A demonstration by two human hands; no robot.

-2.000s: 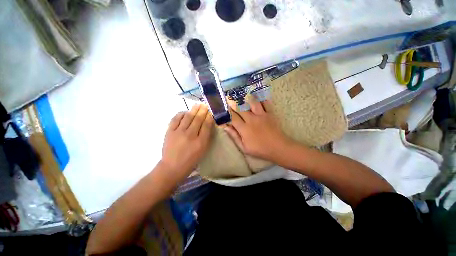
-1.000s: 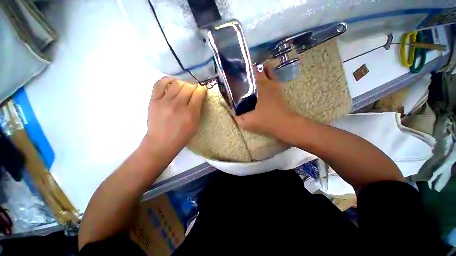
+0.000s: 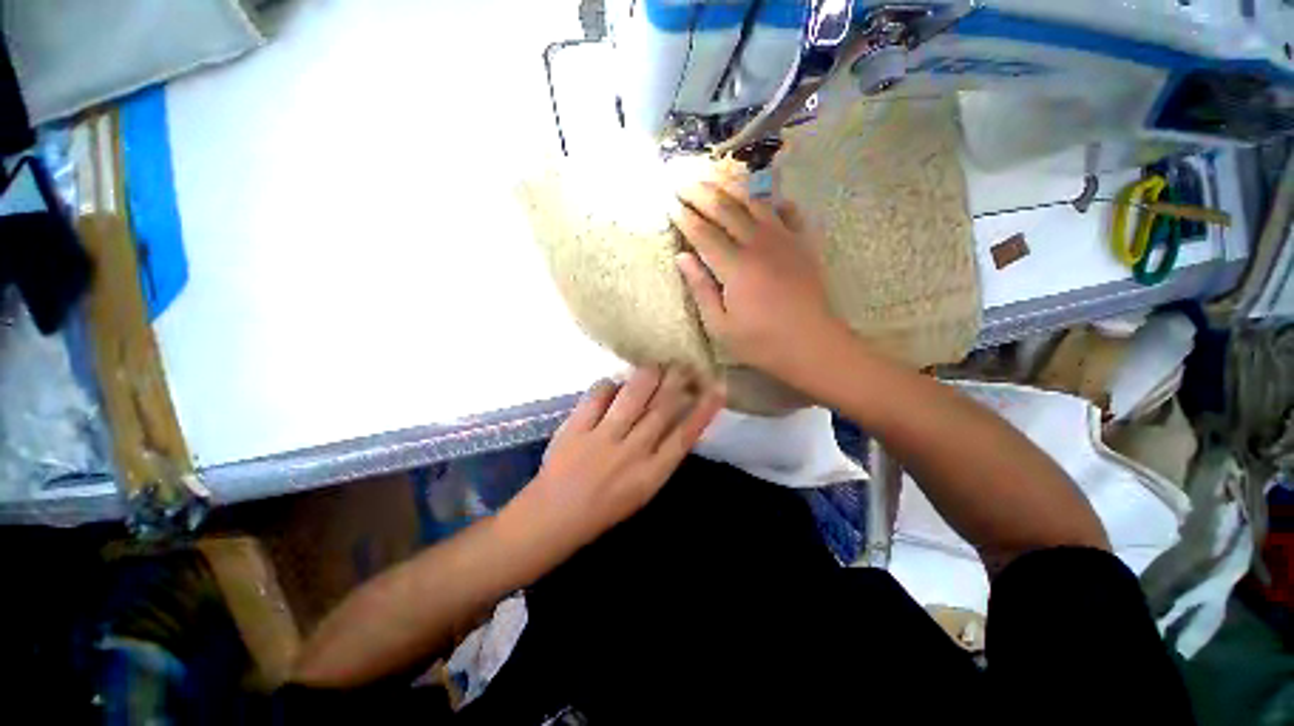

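The tan nubbly fabric panel (image 3: pixel 610 277) lies under the head of the white and blue sewing machine (image 3: pixel 1050 50), with a dark seam line running down it. A bright light washes out the needle area. My right hand (image 3: pixel 759 270) lies flat on the panel beside the seam, fingertips just below the presser foot area (image 3: pixel 695 142). My left hand (image 3: pixel 632 440) is at the panel's near edge by the table edge, fingers on the fabric at the seam's lower end. Whether the fingers pinch the cloth is hard to tell.
Yellow and green scissors (image 3: pixel 1147 227) and a small brown patch (image 3: pixel 1009 251) lie on the table at right. White and tan pieces (image 3: pixel 1022 468) are heaped below the edge. At left are a taped wooden strip (image 3: pixel 128 326), blue tape (image 3: pixel 153 206) and a pale panel (image 3: pixel 128 50).
My left hand has moved from beside the needle area down to the panel's near edge. My right hand stays near the needle on the fabric. The view has shifted, showing the machine head from another angle.
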